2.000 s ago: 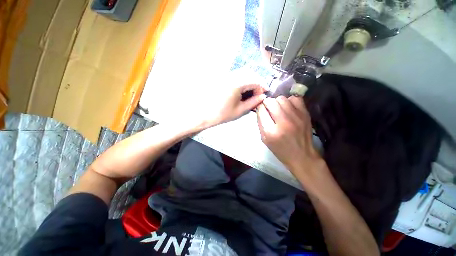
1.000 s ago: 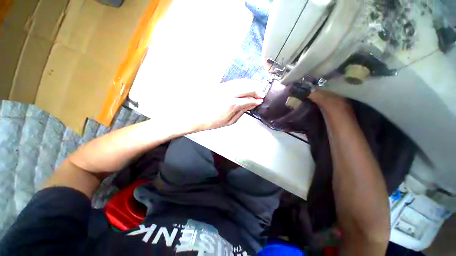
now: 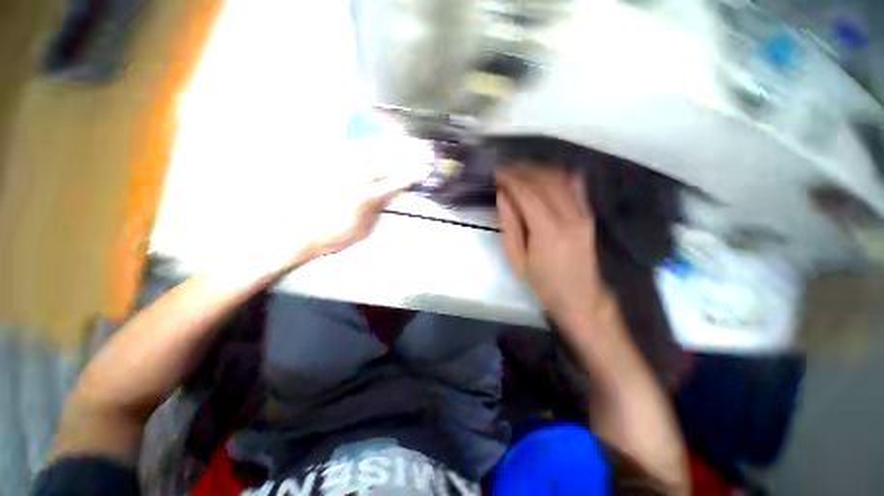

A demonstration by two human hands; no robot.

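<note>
The frame is blurred. The dark fabric (image 3: 635, 218) lies bunched right of the needle area and hangs down past the table's front edge. My left hand (image 3: 373, 194) is at the left of the needle area, its fingertips washed out by glare; whether they pinch the fabric does not show. My right hand (image 3: 550, 218) lies on the dark fabric right of the needle, fingers extended. The sewing machine (image 3: 620, 87) stands above both hands. A faint bluish patch of fabric (image 3: 366, 124) shows beyond my left fingers.
The white table top (image 3: 417, 262) has its front edge above my lap. A white tray (image 3: 732, 300) with a blue item is at the right. A blue round container (image 3: 552, 463) is at the bottom. Cardboard (image 3: 78, 194) with orange tape lies at the left.
The camera view has swung, shifting the machine and table left. My right hand has come back from beneath the machine arm and now lies on the fabric. My left hand stays near the needle.
</note>
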